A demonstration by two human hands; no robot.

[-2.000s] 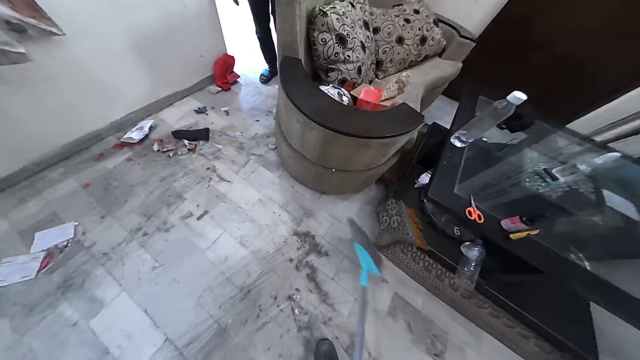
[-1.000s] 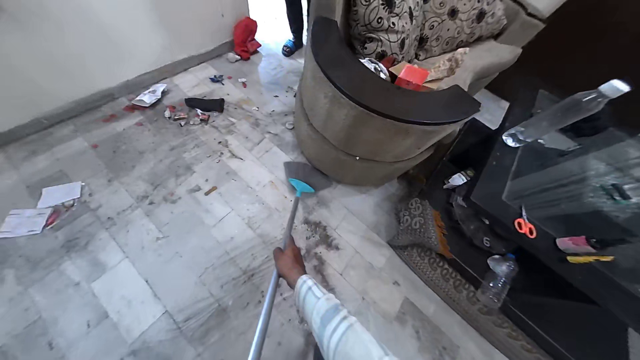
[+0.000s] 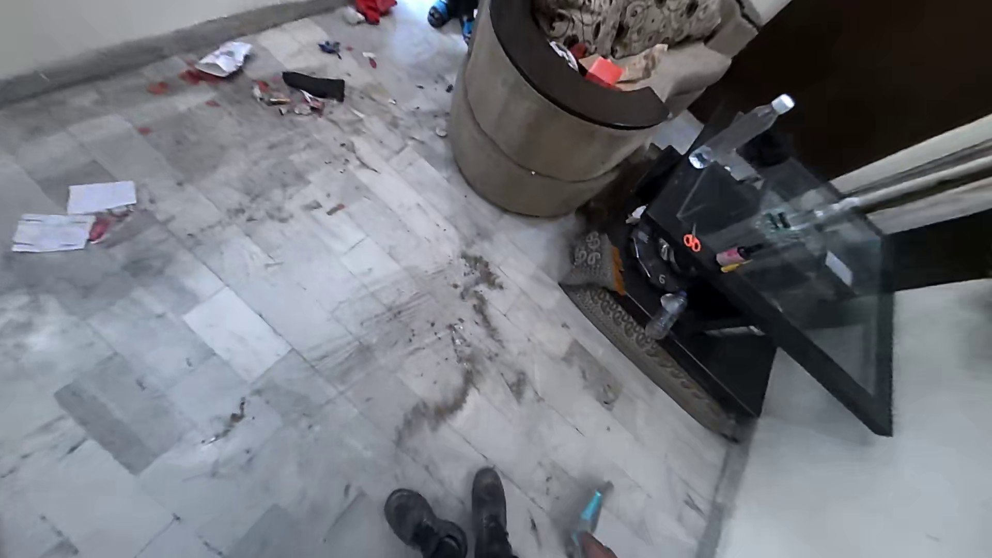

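At the bottom edge of the head view, part of a hand [image 3: 597, 547], which looks like my right, is at the handle of a broom with a turquoise head [image 3: 592, 508]. The frame edge cuts off most of the hand, so its grip does not show fully. The broom is beside my dark shoes [image 3: 488, 504], to their right. Lines of dark dust [image 3: 449, 399] lie on the marble-like tile floor ahead of the shoes. My left hand is out of sight.
A curved sofa [image 3: 535, 147] stands at the top. Right of it, a black glass-topped table [image 3: 814, 310] holds a plastic bottle [image 3: 744, 128] and orange-handled scissors [image 3: 692, 242]. A patterned rug [image 3: 643, 353] edges the table. Papers [image 3: 101, 197] and a black cloth-like item [image 3: 314, 85] lie left.
The broom has moved from beside the sofa base back to near my shoes. My forearm, seen one second ago, has left the view. The view has shifted.
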